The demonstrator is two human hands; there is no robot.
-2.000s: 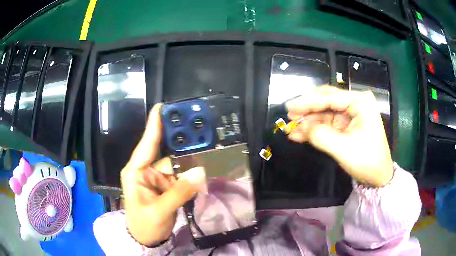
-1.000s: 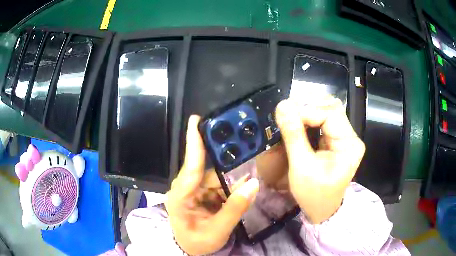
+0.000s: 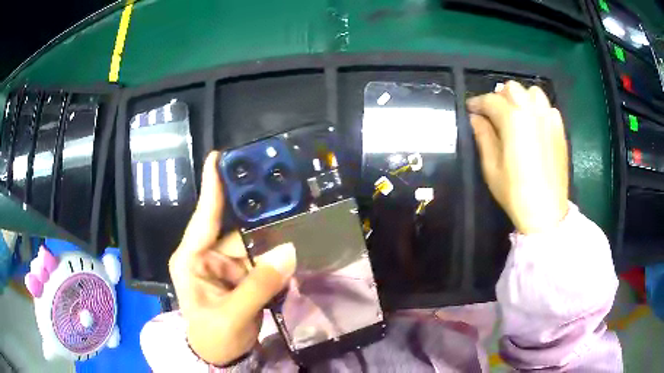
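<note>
My left hand (image 3: 229, 280) holds an open-backed smartphone (image 3: 320, 262), rear side up, tilted, thumb on its shiny battery. Its blue rear camera module (image 3: 262, 178) has three lenses. Small gold contacts show on the black upper board. My right hand (image 3: 520, 149) is over the rightmost slot of the phone tray (image 3: 462, 218), fingertips bent at the tray divider near a phone's top; whether they pinch anything cannot be told. Several small white chips with yellow strips (image 3: 383, 186) lie on the dark screen of the phone (image 3: 411, 255) between my hands.
Another phone (image 3: 161, 218) lies in the left slot. A second phone tray (image 3: 62, 153) stands far left, and more phones with green and red marks (image 3: 632, 138) are at the right. A pink-and-white cat-shaped fan (image 3: 75, 302) stands on blue at lower left. The green bench (image 3: 240, 33) has a yellow line.
My right hand went to the phone's upper board, then moved away right to the rightmost slot. Small chips with strips now lie on the neighbouring screen. The held phone has turned back more upright.
</note>
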